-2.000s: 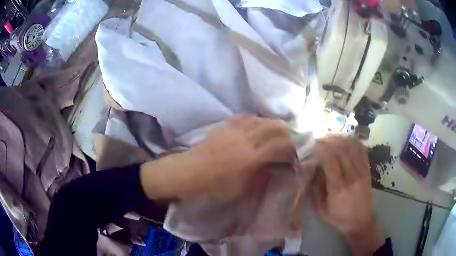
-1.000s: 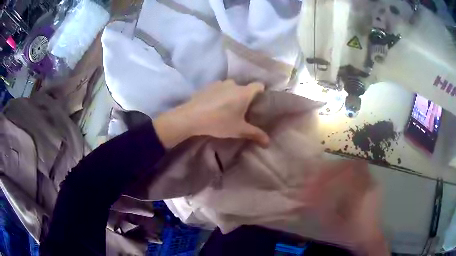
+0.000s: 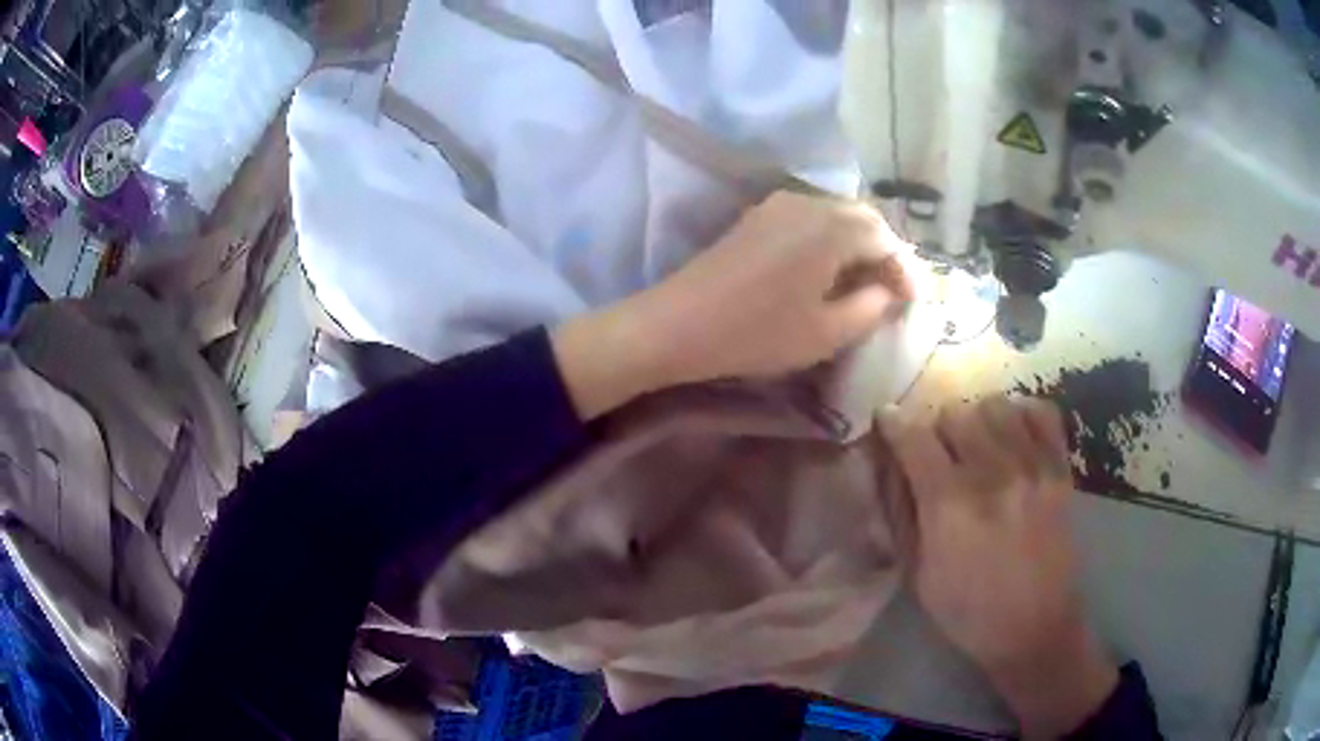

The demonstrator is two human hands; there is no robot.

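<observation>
A garment (image 3: 695,528) lies under my hands, its brown-beige face towards me and its pale reverse spread behind. My left hand (image 3: 782,282) has its fingers bent together on the fabric beside the needle area; the fingertips are partly lost in the lamp glare. My right hand (image 3: 992,528) holds the garment's right edge between thumb and fingers, just in front of the needle area. The white sewing machine (image 3: 1202,174) stands at the right. Its presser foot and needle are washed out by the bright light.
A phone (image 3: 1242,362) and dark lint (image 3: 1115,405) lie right of the needle area. A thin black tool (image 3: 1274,615) lies at the right edge. Brown cut pieces (image 3: 87,434) heap at left. A purple spool (image 3: 109,157) and plastic-wrapped bundle (image 3: 225,109) are upper left, blue crates (image 3: 536,695) below.
My left hand has moved right to the needle area and its spread fingers have closed. My right hand has moved up from the blurred lower position to the fabric edge. The brown fabric is more bunched.
</observation>
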